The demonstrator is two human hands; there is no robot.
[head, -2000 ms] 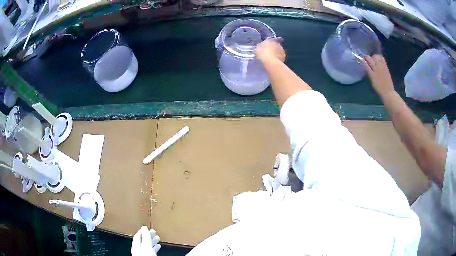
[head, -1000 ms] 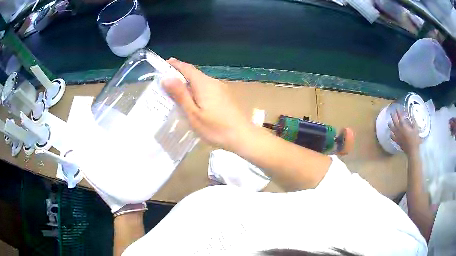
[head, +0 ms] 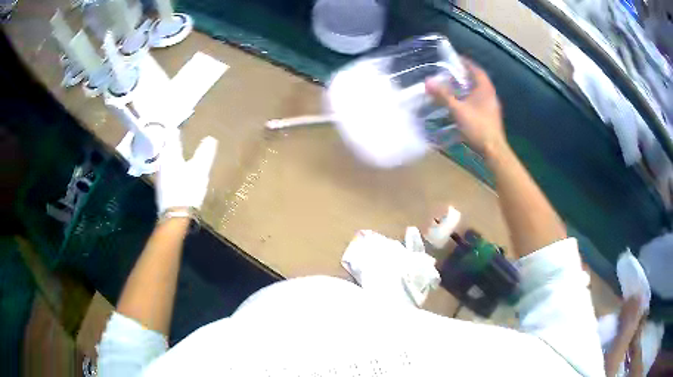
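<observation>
My bare right hand (head: pixel 476 107) grips the clear rim of a blurred tank (head: pixel 380 110) and holds it tilted over the bench and conveyor edge. The tank's milky white end points left and down. My gloved left hand (head: pixel 184 177) has its thumb apart and its fingers at the edge of the nearest disc-and-stem insert (head: pixel 147 143). No grip on the insert is visible. More inserts (head: pixel 122 77) stand behind it, stems up.
A flat white strip (head: pixel 199 81) lies near the inserts. A white rod (head: pixel 299 121) lies partly behind the tank. A crumpled rag (head: pixel 387 258) lies beside the dark green motor (head: pixel 480 269). Another tank (head: pixel 348 22) stands on the conveyor. Another person's hand (head: pixel 627 331) is at lower right.
My left hand has let go of the tank and moved to the inserts. My right hand has carried the tank away over the bench. The view has turned.
</observation>
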